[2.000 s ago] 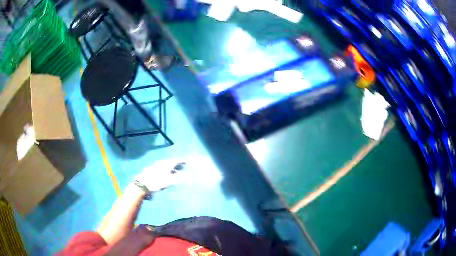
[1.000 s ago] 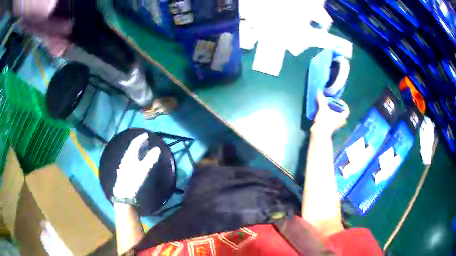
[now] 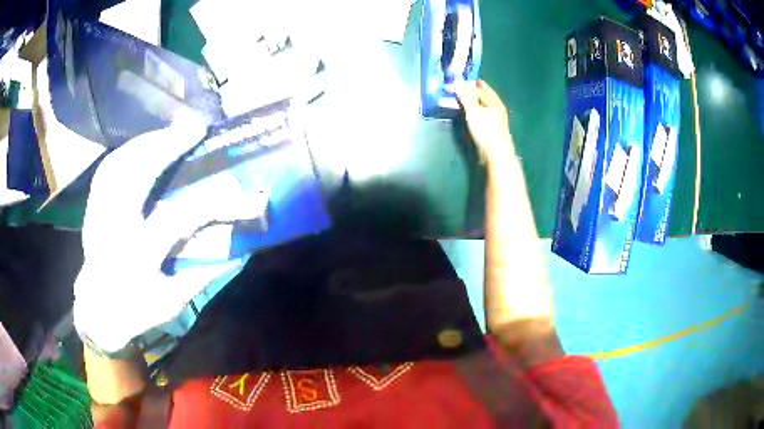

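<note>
My left hand (image 3: 138,226), in a white glove, is close to the camera and grips a blue laminator box (image 3: 293,193) at the table's front edge. Glare washes out part of the glove and box. My bare right hand (image 3: 476,99) is stretched forward, its fingers at the near end of the light-blue tape dispenser (image 3: 433,63), which stands on the green table. Whether the fingers hold the dispenser or a piece of tape is too small to tell.
Two closed laminator boxes (image 3: 601,151) lie side by side at the right. An open blue box (image 3: 117,84) and cardboard flaps are at the left. White papers (image 3: 251,38) lie at the back. Stacked blue boxes (image 3: 729,25) show top right. A green crate (image 3: 54,398) is at bottom left.
The view has turned towards the table. My left hand, empty over the stool before, now has a laminator box. The dispenser, in my right hand before, now stands on the table.
</note>
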